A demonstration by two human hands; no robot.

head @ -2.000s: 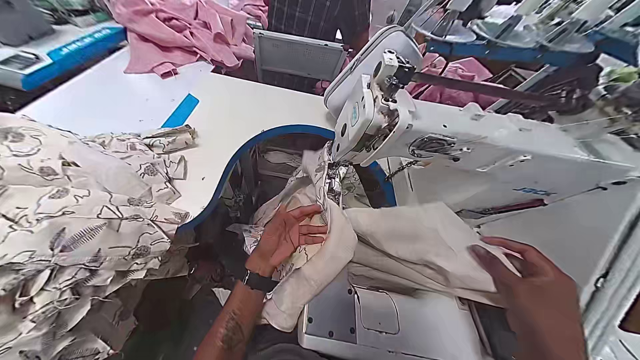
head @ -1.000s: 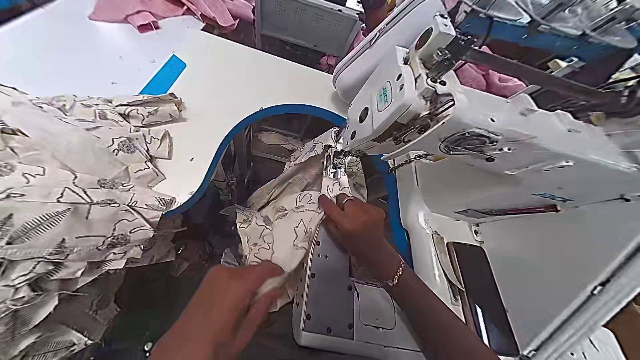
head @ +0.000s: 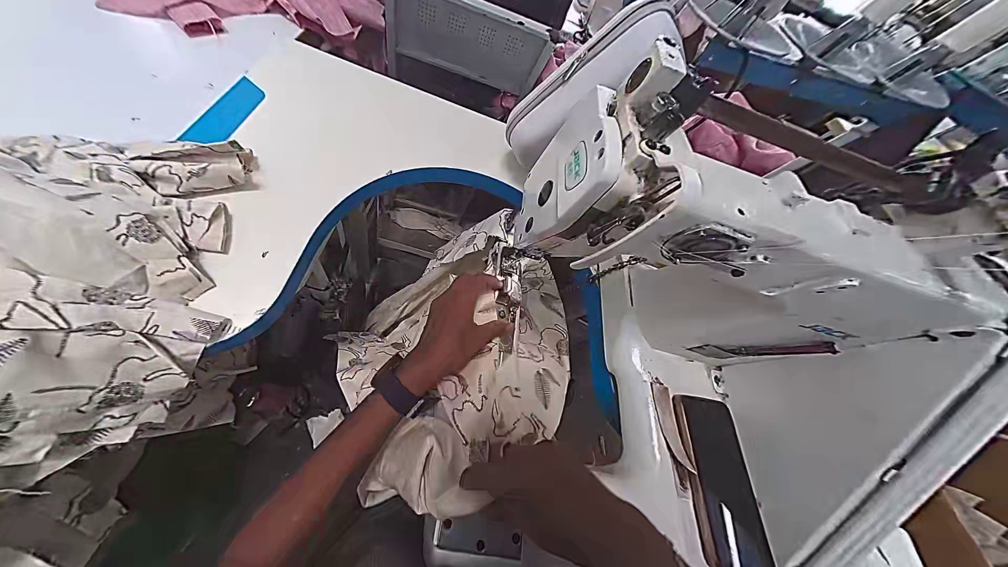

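Cream cloth with a dark leaf-and-flower print is draped over the narrow arm of a white sewing machine, its upper part under the presser foot. My left hand, with a dark band at the wrist, lies on the cloth just left of the foot, thumb and forefinger apart; whether it grips cloth is unclear. Lower down, my right hand has its fingers closed on the cloth near a bunched plain cream part. Its fingertips are partly hidden.
A heap of matching printed cloth covers the left of the white table, whose curved cut-out has a blue edge. Pink cloth lies beyond. A dark phone-like slab rests right of the machine arm.
My left hand has moved from the lower left up to the presser foot. My right hand has come back from the foot to the lower part of the cloth.
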